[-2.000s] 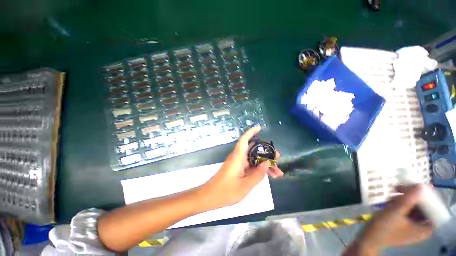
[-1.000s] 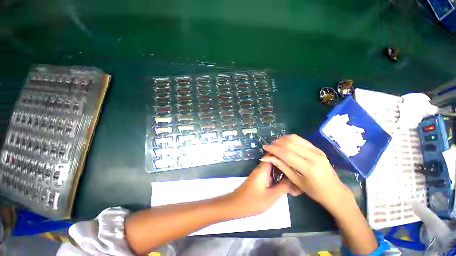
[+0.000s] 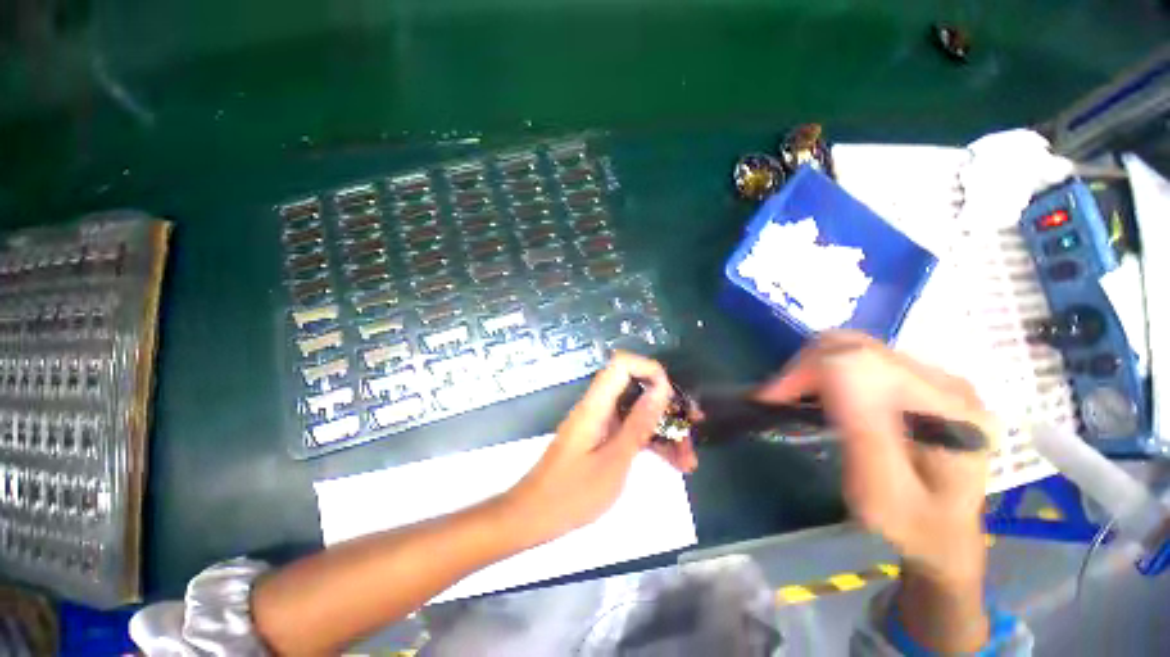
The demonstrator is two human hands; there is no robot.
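Observation:
My left hand (image 3: 593, 449) holds a round black and gold housing (image 3: 671, 416) between its fingertips, above the right part of a white paper sheet (image 3: 513, 513). My right hand (image 3: 898, 436), blurred by motion, is to the right of it and holds dark tweezers (image 3: 943, 430). The tweezers point left towards the housing; their tip is too blurred to tell whether it touches. A clear blister tray (image 3: 443, 434) lies beyond my left hand, with brown-red flat parts in its far pockets and whitish ones in nearer pockets.
A blue bin (image 3: 908, 272) holds a white heap (image 3: 808, 272). Two housings (image 3: 757, 176) lie behind it, another (image 3: 951, 41) farther back. Stacked blister trays (image 3: 64, 398) are at left. At right are a marked white sheet (image 3: 1014, 321), a blue box (image 3: 1091, 308), a white syringe (image 3: 1091, 475) and a white lump (image 3: 1014, 167).
My right hand has moved right, away from my left hand, and the tweezers now show in it. Two seconds ago it held the white syringe, which now rests at right. The camera view has shifted.

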